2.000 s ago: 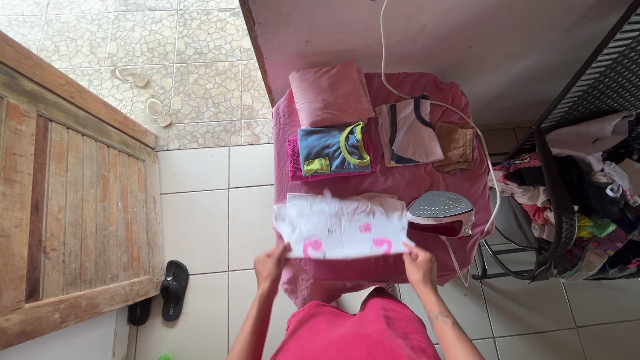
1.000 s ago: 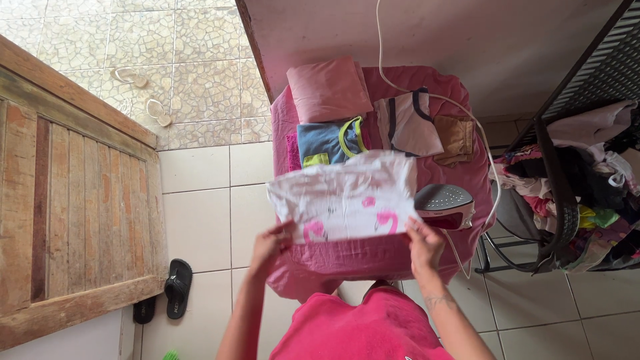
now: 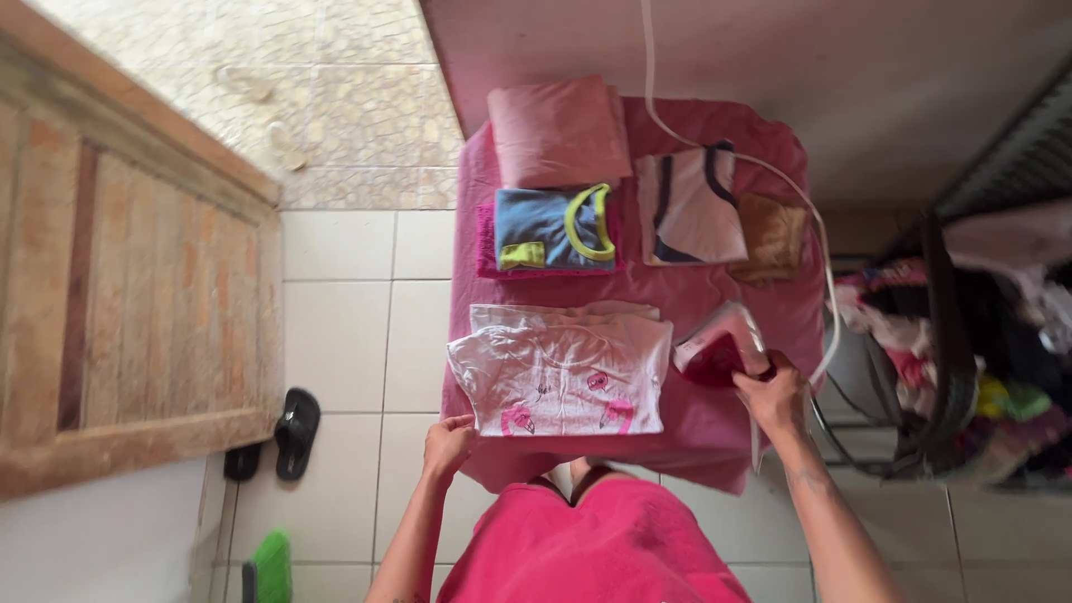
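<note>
A white shirt with pink flamingo prints (image 3: 561,381) lies folded across the near part of the table, with more pale cloth showing behind its far edge. At its lower left corner is my left hand (image 3: 450,445), thumb and fingers close to the hem; whether they pinch the cloth is hard to tell. My right hand (image 3: 769,392) grips the clothes iron (image 3: 716,356), red and white, just right of the shirt. The iron is tilted, and its soleplate no longer faces up at the camera. The iron's white cord (image 3: 825,251) curves along the table's right side.
Folded clothes stand farther back: a pink cloth (image 3: 557,134), a blue and yellow garment (image 3: 544,226), a pale garment with dark trim (image 3: 691,205) and a brown one (image 3: 769,239). A black rack with heaped clothes (image 3: 946,335) is at right, a wooden door (image 3: 167,276) at left.
The flamingo shirt, held up by both hands before, now lies on the table. My right hand has let go of it and taken hold of the iron, which was resting with its soleplate up.
</note>
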